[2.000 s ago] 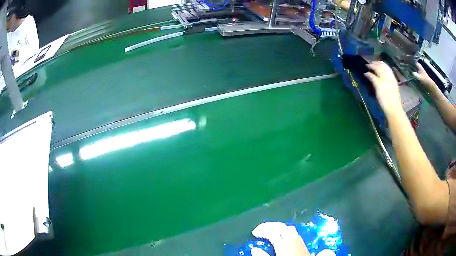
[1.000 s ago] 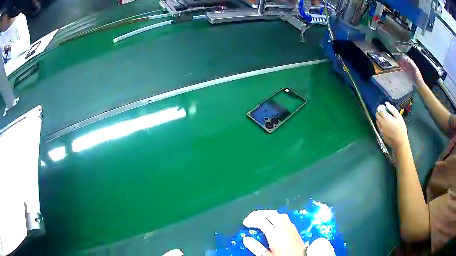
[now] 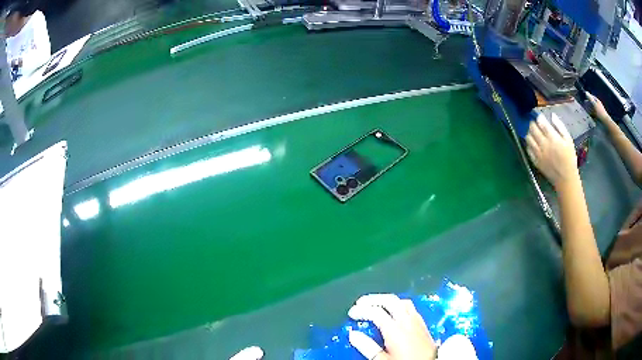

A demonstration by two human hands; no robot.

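Observation:
A phone frame [image 3: 345, 176] lies flat on the green belt [image 3: 232, 260]. It has a dark blue panel and camera rings at its near end, and a see-through opening at its far end. My right hand [image 3: 398, 327], with white finger cots, is at the bottom edge over a crumpled shiny blue film heap [image 3: 450, 309]. Its fingers are bent, and whether they grip film is unclear. Of my left hand [image 3: 248, 353], only a white-tipped finger shows at the bottom edge. Neither hand touches the frame.
A white fixture plate [image 3: 32, 246] stands at the left. A pale strip [image 3: 281, 121] crosses the belt. At the right, a neighbouring person's hand [image 3: 552, 148] is by a blue press [image 3: 517, 119]. Another person [image 3: 29, 46] is at the far left.
The phone frame, absent at first, has appeared on the belt and moved left and slightly nearer. The left fingertip has come into view. The neighbour's hand has drawn back from the dark piece at the press.

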